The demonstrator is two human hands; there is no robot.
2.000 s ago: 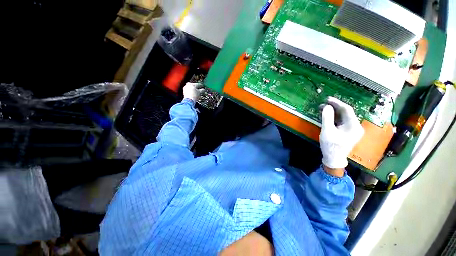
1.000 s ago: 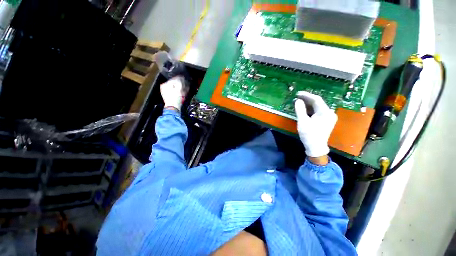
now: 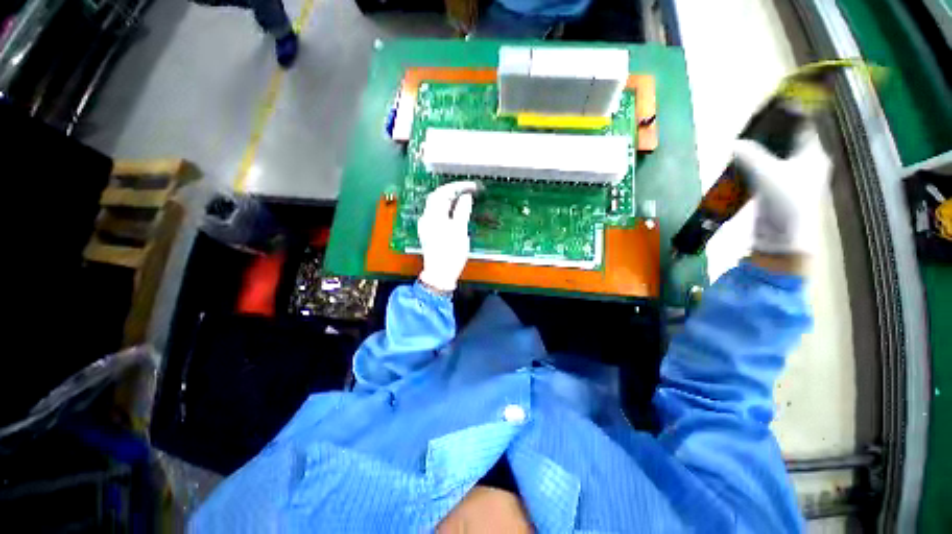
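The green circuit board lies in the orange jig on the green base plate. A long white-silver heat sink crosses it; a large heat sink with a yellow strip stands at the far edge. My left hand, white-gloved, is over the board's left part, fingertips close together at the long heat sink's near side; whether they pinch a small part cannot be told. My right hand, gloved and blurred, is closed around the electric screwdriver, its tip down toward the plate's right edge.
A black tray at the lower left holds shiny screws and a red thing. The pale conveyor with metal rails runs along the right. A wooden pallet is at the left. A person's leg shows at the top left.
My left hand has moved from the tray area onto the board. My right hand has left the board and taken hold of the screwdriver. The view has turned, so the board appears straighter and further left.
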